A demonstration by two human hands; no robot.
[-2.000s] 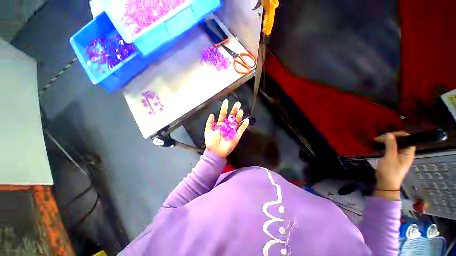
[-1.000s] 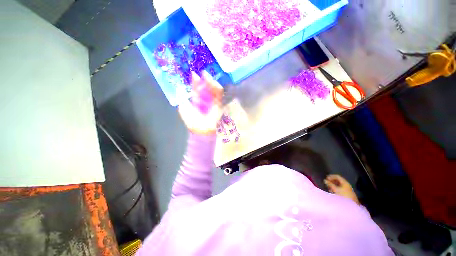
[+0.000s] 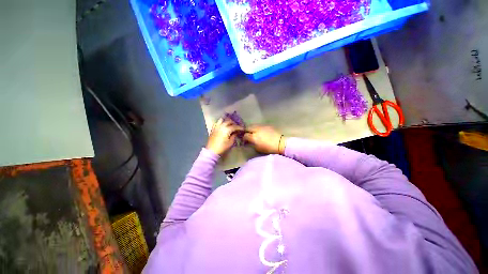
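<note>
A small purple moulded shot (image 3: 234, 119) lies at the near left corner of the pale table (image 3: 299, 109). My left hand (image 3: 222, 136) is on its left side with fingers bent onto it. My right hand (image 3: 259, 139) meets it from the right, fingertips at the shot and close to my left fingers. The fingers partly hide the shot, and I cannot tell whether it is lifted. My left palm is hidden from view.
The small parts bin (image 3: 206, 83) and large parts bin (image 3: 321, 33) stand at the table's far side. A pile of purple runners (image 3: 347, 97), orange-handled scissors (image 3: 384, 115) and a black phone-like rectangle (image 3: 362, 56) lie to the right. A yellow crate (image 3: 130, 241) is low at left.
My left hand has left the small bin, and the loose parts seen in its palm no longer show. My right hand has come from beside my body to the moulded shot. The view has shifted closer to the table.
</note>
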